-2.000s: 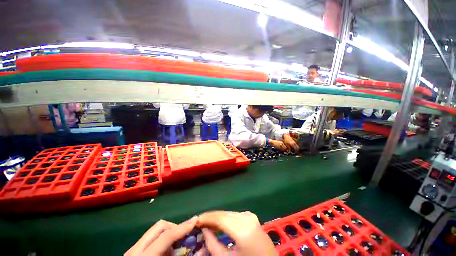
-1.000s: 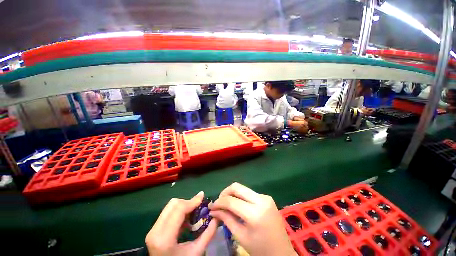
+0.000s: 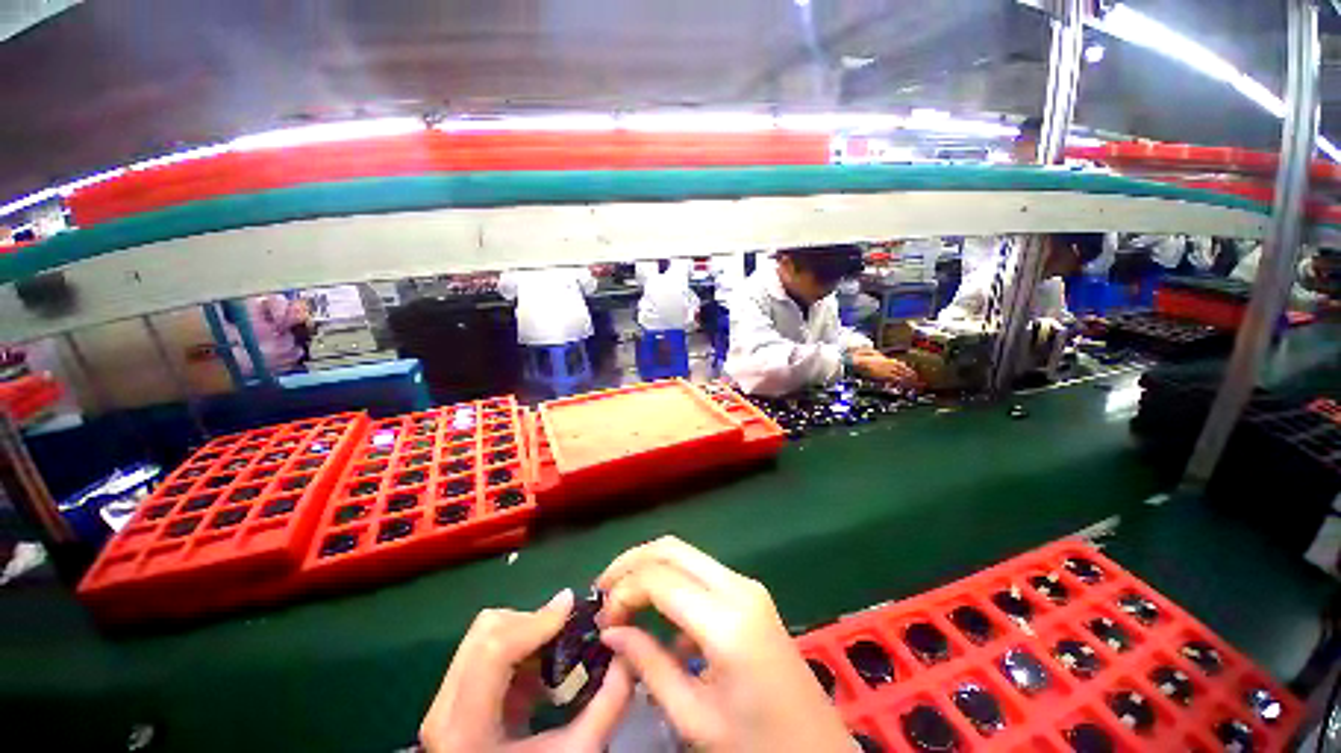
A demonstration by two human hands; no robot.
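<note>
A round black unit (image 3: pixel 571 656) is held up in front of me, tilted, at the lower middle. My left hand (image 3: pixel 508 689) grips its left and lower edge between thumb and finger. My right hand (image 3: pixel 721 640) has its fingertips at the unit's upper right edge; whether they hold a small part is too blurred to tell. A red compartment tray (image 3: pixel 1047 636) lies angled at the near right, with dark discs in its pockets. My right hand partly hides its left corner.
Gridded red trays (image 3: pixel 302 547) and a flat-topped red tray (image 3: pixel 633 430) stand across the green belt (image 3: pixel 868 508). A raised shelf (image 3: pixel 588 224) spans above. A metal post (image 3: pixel 1262 280) stands at right. A person in white (image 3: pixel 780 341) works opposite.
Since two seconds ago the view has shifted, and the hands have risen and tilted the unit up. Over the last second the unit has turned, and the right fingers have moved slightly up and left.
</note>
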